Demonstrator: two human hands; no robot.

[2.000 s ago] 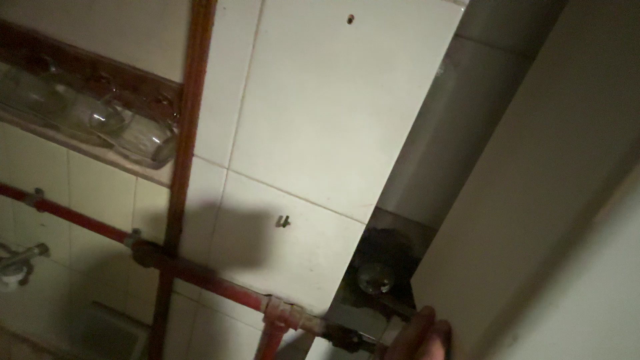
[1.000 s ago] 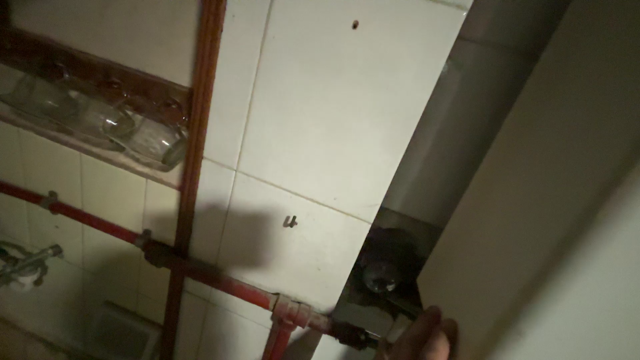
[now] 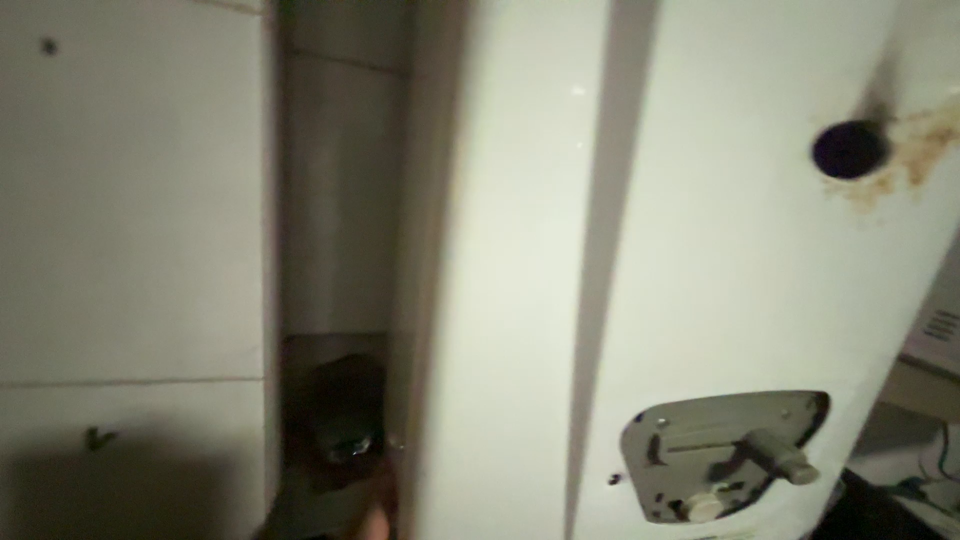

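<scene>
Part of a hand, apparently my left hand (image 3: 377, 514), shows blurred at the bottom edge, in the dark gap beside a white metal appliance casing (image 3: 517, 262). Its fingers are mostly hidden, and what they touch cannot be told. Just above it in the gap is a dark, rounded object with a shiny part (image 3: 350, 448). The casing front has a round hole (image 3: 850, 150) with brown staining beside it. Lower down, a grey control plate (image 3: 720, 431) carries a protruding shaft (image 3: 784, 459). My right hand is out of view.
On the left, a white tiled wall (image 3: 135, 225) bears a small hole and a metal hook (image 3: 99, 437). Its edge borders the dark recess (image 3: 337, 202). A dark object (image 3: 874, 510) and thin cables lie at the lower right, beyond the casing.
The view has swung right, bringing the casing front into sight; the red pipe and glass jars have left it. Less of the hand shows at the bottom.
</scene>
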